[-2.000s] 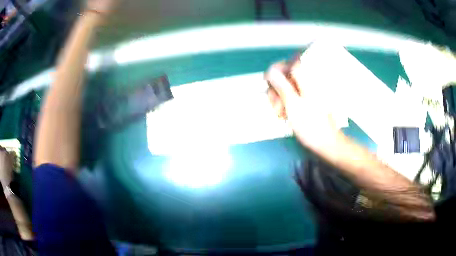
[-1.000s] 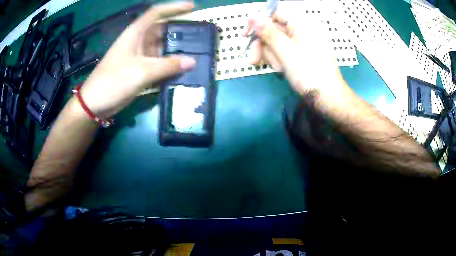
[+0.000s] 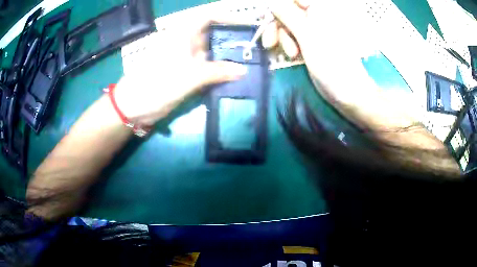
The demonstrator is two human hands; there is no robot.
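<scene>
My left hand (image 3: 178, 78) holds a black phone housing (image 3: 236, 86) upright in the picture over the green mat, its thumb across the solid part. The housing's rectangular window is at the near end. My right hand (image 3: 287, 36) holds slim tweezers (image 3: 256, 37) at the housing's top right corner. The tip is at a small pale-rimmed opening (image 3: 248, 52). Whether a small piece is at the tip cannot be told. A cream dotted sheet (image 3: 178, 23) lies behind my hands, partly hidden and washed out by glare.
Black housings (image 3: 42, 83) overlap at the left, with another housing (image 3: 110, 31) angled at the back left. Dotted sheets (image 3: 376, 21) lie at the right, with a black housing (image 3: 444, 94) over them. A small white scrap (image 3: 342, 136) shows near my right forearm.
From reaching away at the left, my left hand came back with the housing, which then moved right. My right hand moved from over the dotted sheet to the housing's top corner.
</scene>
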